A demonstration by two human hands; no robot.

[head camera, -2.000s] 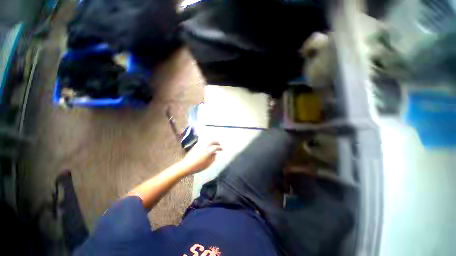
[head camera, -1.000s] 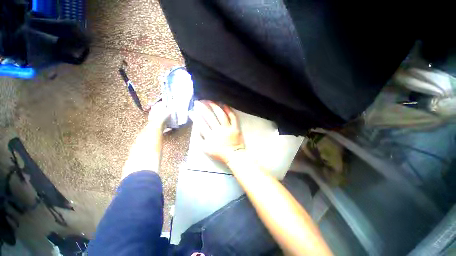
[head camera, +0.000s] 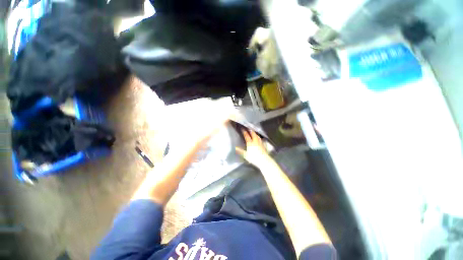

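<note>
A pale flat panel [head camera: 195, 109] lies beside my lap, strongly overexposed. My left hand [head camera: 221, 127] reaches over it from the left, and its fingers are lost in the glare. My right hand [head camera: 253, 147] is at the panel's right side, fingers spread, touching a small dark piece with a pale edge [head camera: 242, 130]. Whether it grips the piece cannot be told. A whitish, wrinkled-looking area [head camera: 203, 165] shows below my left forearm; what it is cannot be told.
Black fabric [head camera: 183, 56] hangs ahead. A blue crate [head camera: 66, 163] with dark fabric stands on the floor at left, near a thin dark object [head camera: 144, 154]. A yellow item [head camera: 272, 95] sits in a compartment under the white table [head camera: 350, 152]. A blue item [head camera: 386, 66] lies on the table.
The view has swung and pulled back, bringing the table and crate into view. Both hands have moved right over the panel; my left hand is no longer at the white-and-blue bundle.
</note>
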